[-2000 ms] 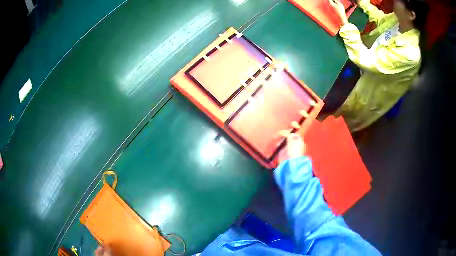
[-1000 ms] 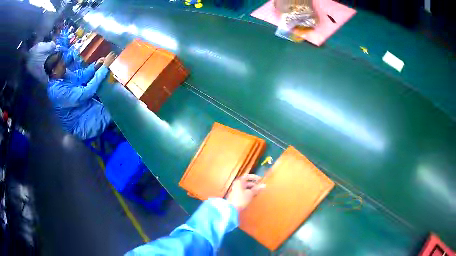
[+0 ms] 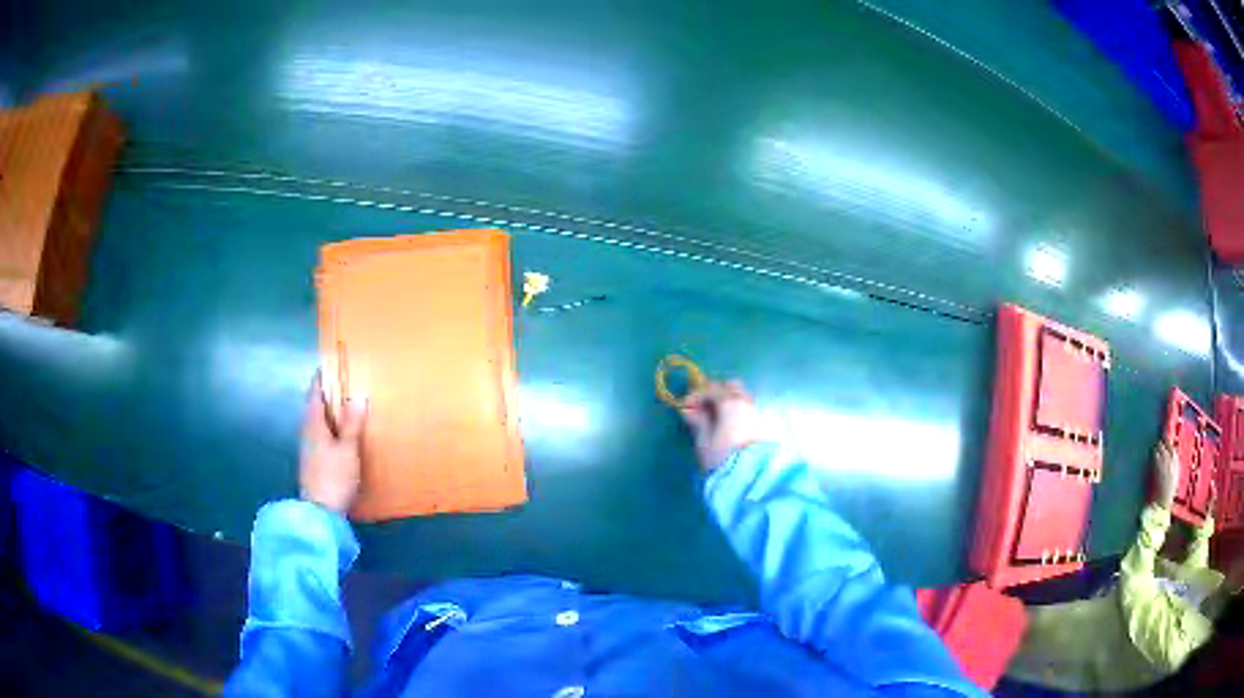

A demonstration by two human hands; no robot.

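A stack of orange trays point(image 3: 423, 375) lies on the green bench in front of me. My left hand point(image 3: 333, 443) is at its left edge, thumb on top, gripping that side. My right hand point(image 3: 719, 416) is right of the stack, apart from it, with its fingers closed on a yellow-brown rubber band point(image 3: 678, 382) at the bench surface. A small pale yellow piece point(image 3: 535, 285) lies just right of the stack's upper corner.
A red tray point(image 3: 1010, 450) with two dark-bordered panels is on the right. A person in yellow point(image 3: 1166, 600) handles another red tray point(image 3: 1192, 457) beyond it. An orange tray stack point(image 3: 62, 205) is at the far left. A blue stool point(image 3: 89, 552) is on the floor at lower left.
The view has swung right. The orange tray that lay separately is now in one stack with the others. My right hand has come into view with a rubber band.
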